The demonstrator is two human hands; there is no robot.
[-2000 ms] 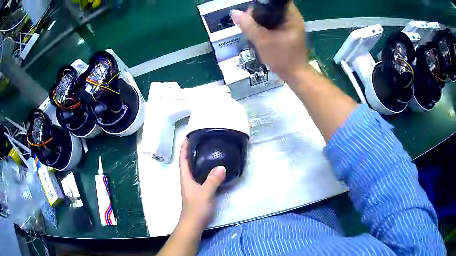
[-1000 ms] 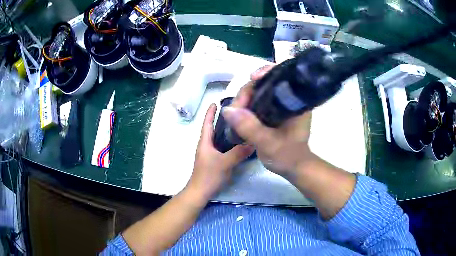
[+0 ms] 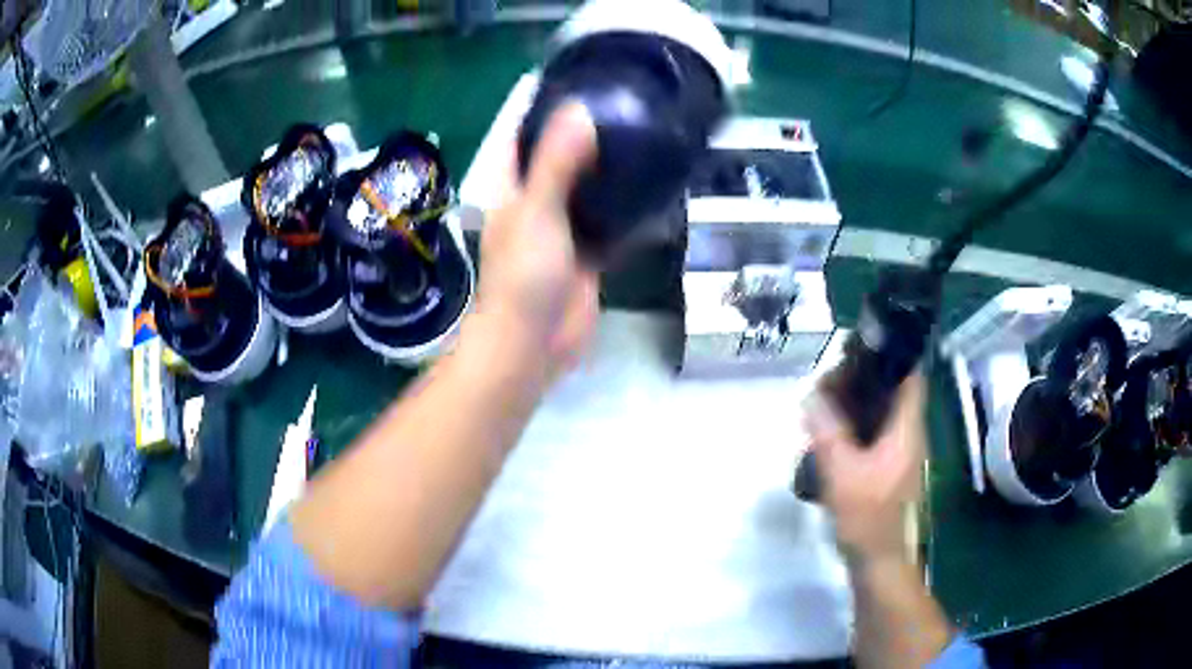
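Observation:
My left hand (image 3: pixel 543 255) grips the black dome (image 3: pixel 621 131) of a camera unit, raised above the back of the mat, left of the white boxes. The unit's white housing (image 3: pixel 654 20) shows behind the dome, cut off by the top edge. A white part, seemingly its wall arm (image 3: pixel 503 150), shows left of my hand. My right hand (image 3: pixel 873 457) holds the black electric screwdriver (image 3: pixel 882 353) over the right side of the mat, its cord running up to the right. Both hands are somewhat blurred; the screwdriver's bit cannot be made out.
Open camera units (image 3: pixel 405 281) with wires stand at left, and more units (image 3: pixel 1033 431) at right. Stepped white boxes (image 3: pixel 758 327) sit behind the white mat (image 3: pixel 641 523). A glue tube (image 3: pixel 290 457), a yellow-blue carton (image 3: pixel 153 399) and plastic bags (image 3: pixel 59 379) lie at left.
The camera unit has gone from the mat up and away in my left hand. My right hand has moved right with the screwdriver, away from the unit. The view has shifted too.

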